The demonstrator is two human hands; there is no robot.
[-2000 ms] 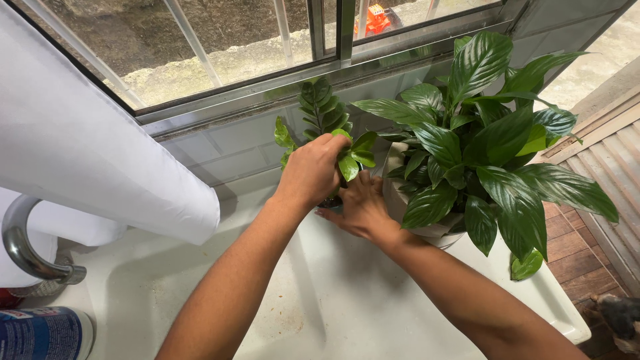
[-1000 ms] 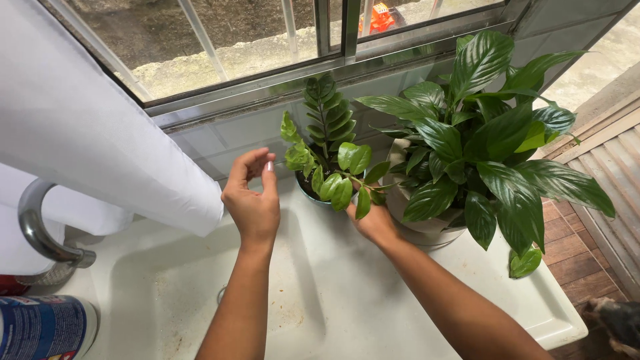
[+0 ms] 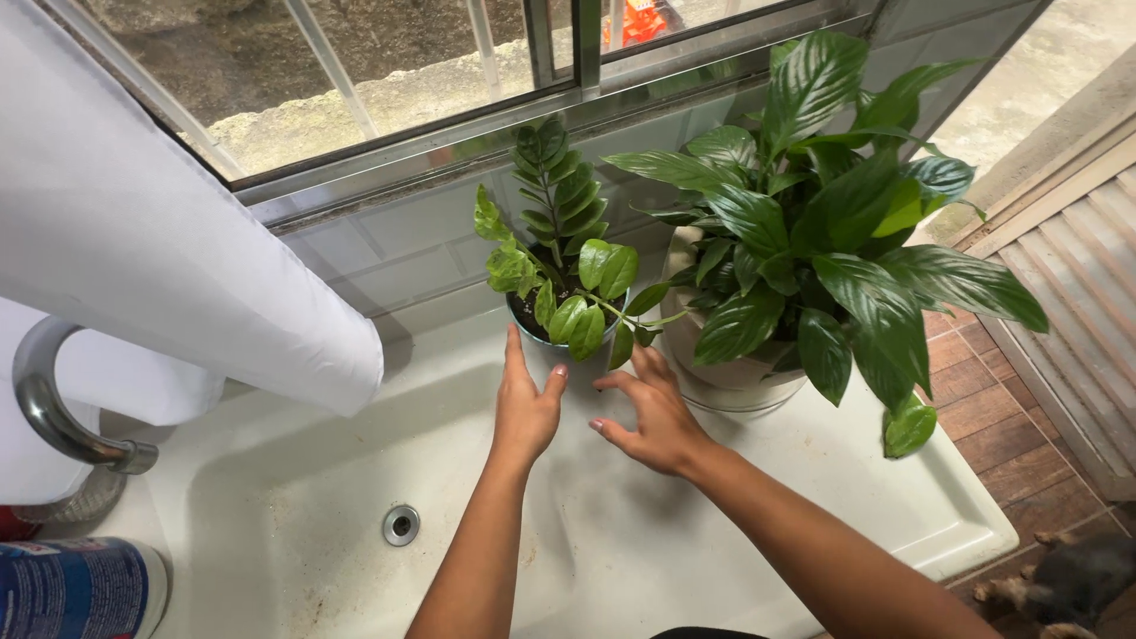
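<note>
A small potted ZZ plant [image 3: 557, 200] with dark and light green leaves stands at the back of the white sink [image 3: 461, 399]. My left hand [image 3: 526, 404] is at the pot's front left, fingers extended and thumb apart, with its fingertips at or very near the rim. My right hand [image 3: 652, 417] is at the pot's front right, fingers spread and partly curled below the drooping leaves; whether it touches the pot cannot be told. Neither hand grips anything. Right of it, a peace lily [image 3: 816, 213] fills a larger pale pot [image 3: 723, 377].
A white curtain [image 3: 204, 240] hangs at the left over a curved metal faucet [image 3: 40, 399]. A blue-labelled container [image 3: 80, 586] stands at the lower left. The sink's drain [image 3: 401, 525] is visible. Behind runs the window frame [image 3: 426, 138]. An animal [image 3: 1065, 577] is on the tiled floor.
My left hand has come off the small plant's foliage, passed left of it, and is now lower, by the pot's front. My right hand has drawn back from beside the pot toward me.
</note>
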